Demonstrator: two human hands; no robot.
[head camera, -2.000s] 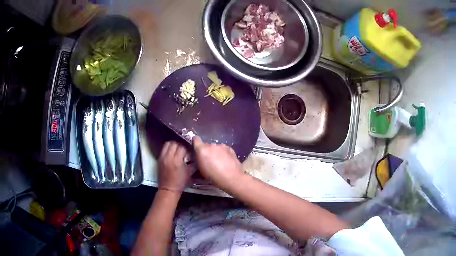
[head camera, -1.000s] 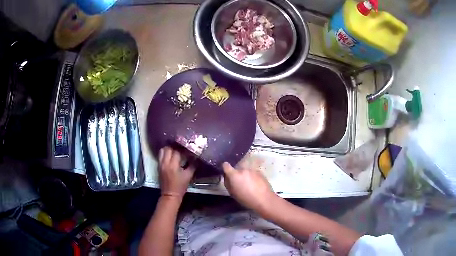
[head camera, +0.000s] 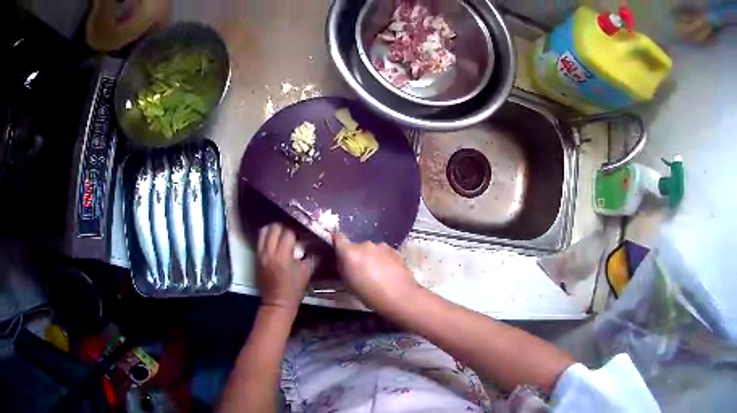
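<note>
A round dark purple chopping board (head camera: 372, 193) lies at the counter's front edge. My right hand (head camera: 368, 270) grips the handle of a cleaver (head camera: 283, 211), whose dark blade points up and left across the board. My left hand (head camera: 283, 260) is at the board's near edge, fingers curled on the near side of the blade; a small pale bit of meat shows at its fingertips, the rest is hidden. Small cut pork pieces (head camera: 327, 220) lie just beyond the blade. Chopped garlic (head camera: 304, 139) and sliced ginger (head camera: 355, 142) lie on the board's far side.
A steel bowl of cut pork (head camera: 416, 48) sits in an outer metal basin (head camera: 347, 60). A fish tray (head camera: 176, 288) and a bowl of green vegetable (head camera: 174, 93) stand left. A sink (head camera: 558, 230), detergent jug (head camera: 598, 60), spray bottle (head camera: 618, 191) and clear plastic bag (head camera: 663, 298) are right.
Against one second ago, my right hand and the cleaver handle have moved left and slightly up, nearer my left hand. The blade now reaches farther up-left over the board. The view has shifted slightly.
</note>
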